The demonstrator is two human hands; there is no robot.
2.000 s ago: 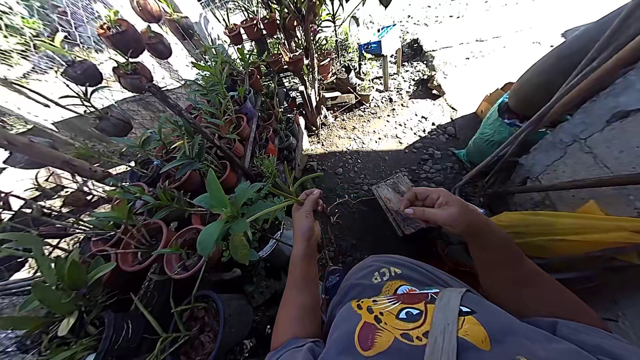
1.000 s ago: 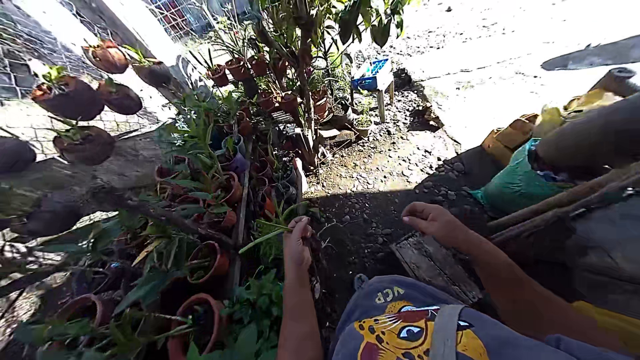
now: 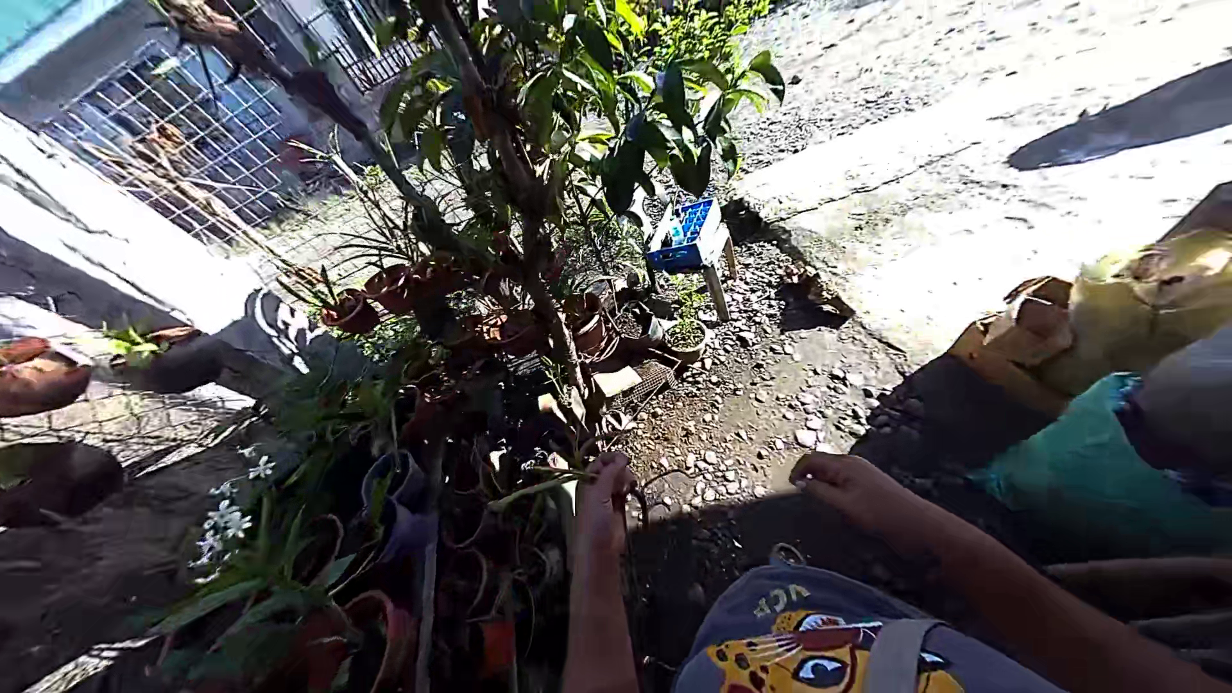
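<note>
My left hand [image 3: 604, 486] is closed on a small plant cutting [image 3: 539, 489], whose thin green stem and leaves stick out to the left of my fingers. Thin dark roots or strands [image 3: 664, 476] trail from the right side of that hand. To the right, apart from it, my right hand [image 3: 842, 486] is held over the shaded ground with its fingertips pinched together; whether something small is between them cannot be made out. Potted plants in terracotta pots [image 3: 385, 626] stand below and left of my left hand.
A slender tree trunk [image 3: 553, 327] rises ahead among pots. Beyond it a blue plastic crate [image 3: 685, 236] rests on a small stand. Gravel ground [image 3: 751, 423] lies ahead, green [image 3: 1088, 472] and yellow sacks [image 3: 1145, 318] at right. Hanging planters [image 3: 43, 375] and white flowers [image 3: 226, 520] are at left.
The view has swung up and toward the tree and crate. My left hand keeps hold of the cutting. The wooden board near my right hand in the earlier frames is out of sight.
</note>
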